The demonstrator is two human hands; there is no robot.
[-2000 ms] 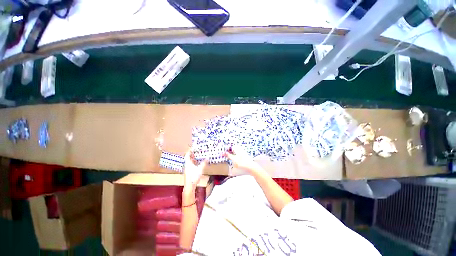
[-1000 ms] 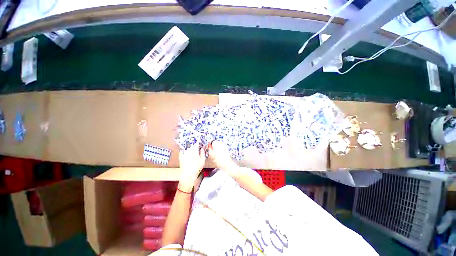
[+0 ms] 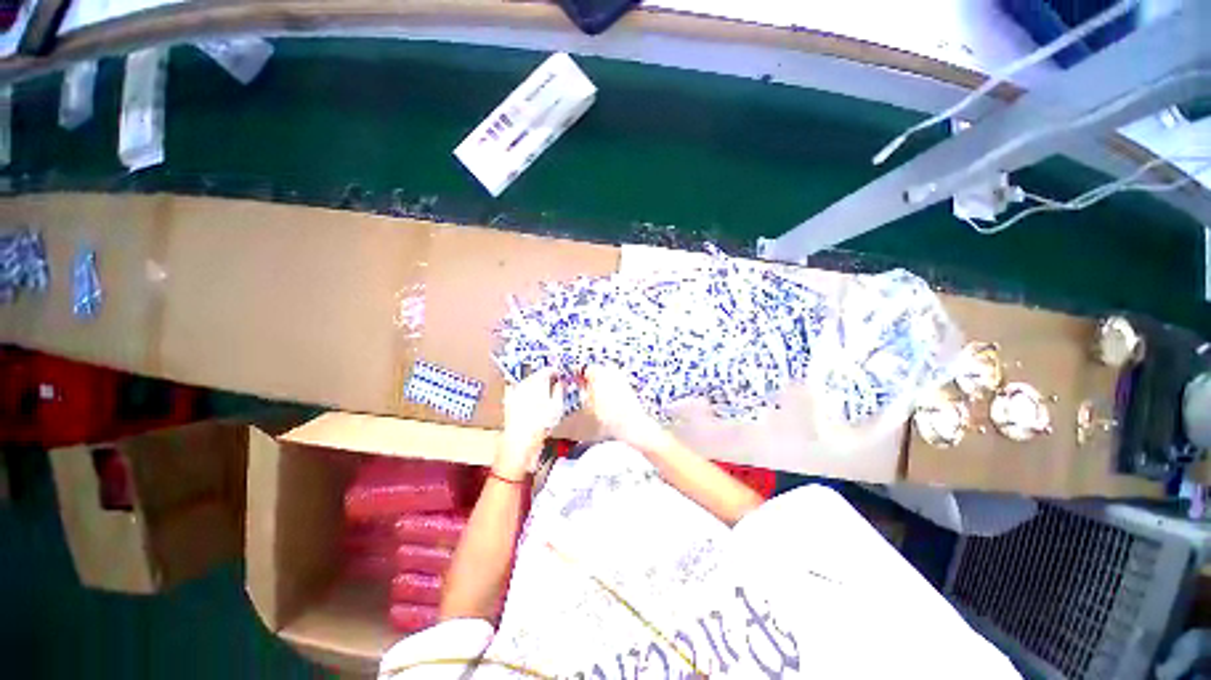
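Note:
A big loose heap of small white and blue strip boards (image 3: 677,332) lies on the bench in front of me. My left hand (image 3: 533,403) is at the heap's near left edge, its fingertips on a few strips. My right hand (image 3: 612,401) is just right of it, fingers bent at the near edge of the heap. A few strips show between the two hands; the exact grip is too small and blurred to tell. A lined-up block of strips (image 3: 444,391) lies flat to the left of my left hand, apart from the heap.
A clear plastic bag (image 3: 887,348) with strips lies at the heap's right end, beside round pale-gold parts (image 3: 1019,411). An open carton (image 3: 295,531) with pink-red wrapped rolls (image 3: 422,558) stands below the bench. A slanted metal post (image 3: 916,186) rises behind the heap. A white box (image 3: 527,122) lies on the green conveyor.
The striped row held between my hands two seconds ago no longer shows as a full row. Both hands have shifted onto the heap's near left edge. The camera view has tilted and shifted.

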